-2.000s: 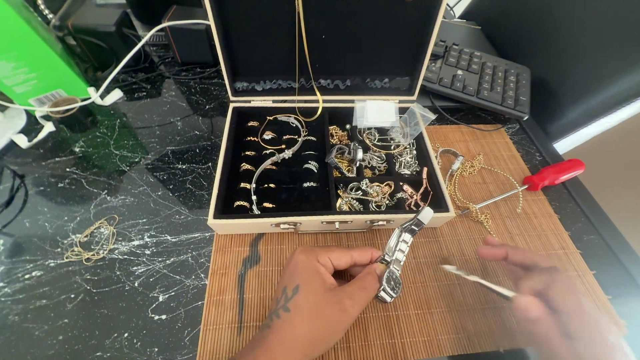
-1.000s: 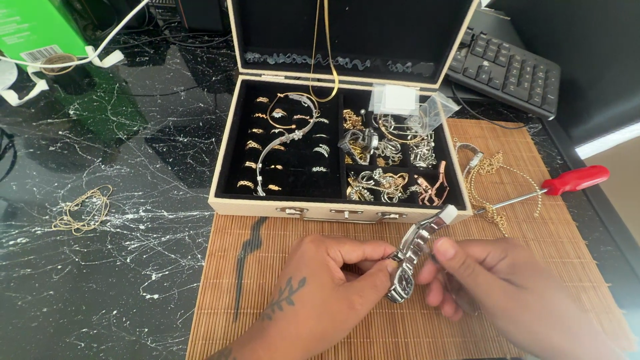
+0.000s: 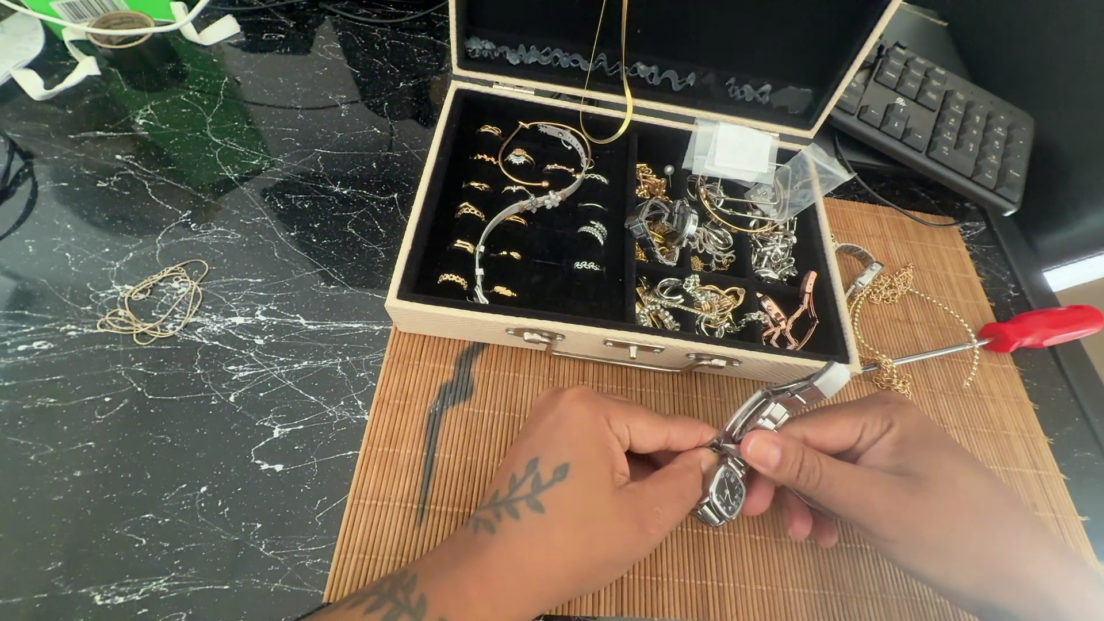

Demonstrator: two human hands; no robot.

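Between both hands is a silver-coloured wristwatch [image 3: 729, 490] with a metal link bracelet, its dial low and a white tag at the bracelet's upper end. My left hand [image 3: 612, 483] pinches the watch at the bracelet near the dial. My right hand [image 3: 880, 474] grips the same bracelet from the right with thumb and fingers. Just behind them stands an open cream jewellery box [image 3: 621, 349] with a black lining. Rings [image 3: 470, 210] sit in rows in its left part, with a silver bracelet [image 3: 517, 207] lying over them. Chains and watches [image 3: 668, 228] fill the right compartments.
Under the box and hands lies a bamboo mat [image 3: 388, 517]. A red-handled screwdriver [image 3: 1039, 329] and a gold chain [image 3: 888, 289] are at the right, below a black keyboard [image 3: 940, 112]. A thin tangled necklace [image 3: 155, 302] rests on the black marbled surface at the left.
My right hand, earlier apart from the watch with a slim metal tool, has moved left onto the bracelet. My left hand keeps its hold. The tool no longer shows clearly.
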